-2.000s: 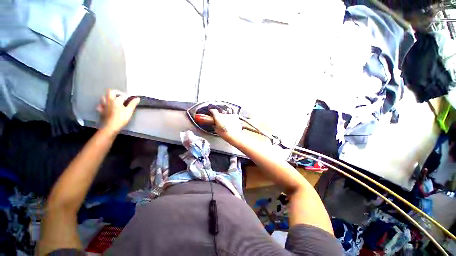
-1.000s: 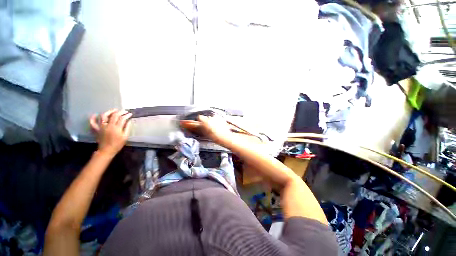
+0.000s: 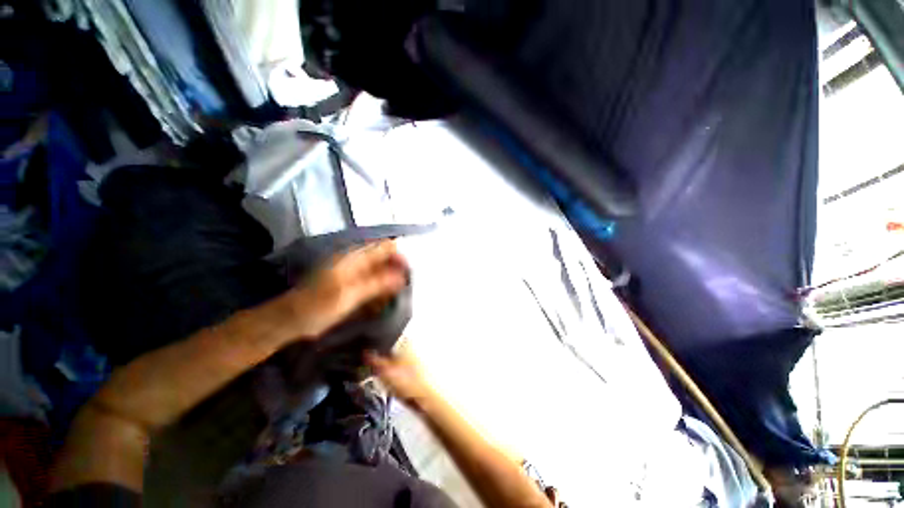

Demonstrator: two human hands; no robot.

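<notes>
A dark grey cloth piece [image 3: 389,319] is between my hands, blurred, at the near left side of the pale table. My left hand [image 3: 352,286] lies over its upper part, with blurred fingers; its grip is unclear. My right hand [image 3: 398,371] pinches its lower edge. A long dark grey strip [image 3: 347,240] runs beside my left hand over the pale garment panels [image 3: 315,189] at the table's left end. A large white panel [image 3: 496,288], washed out by glare with thin dark lines, covers the table. No iron shows.
A large dark purple cloth [image 3: 714,189] hangs beyond the table, beside a long dark padded roll [image 3: 535,109]. A tan pole or hose [image 3: 694,387] runs along the far edge. Dark cloth [image 3: 169,258] is bulky at left. Folded pale cloths [image 3: 188,50] are at top left. Barred windows are right.
The view has swung left. My right hand has left the iron and is at the dark grey cloth near my left hand. The iron and its hoses are out of view.
</notes>
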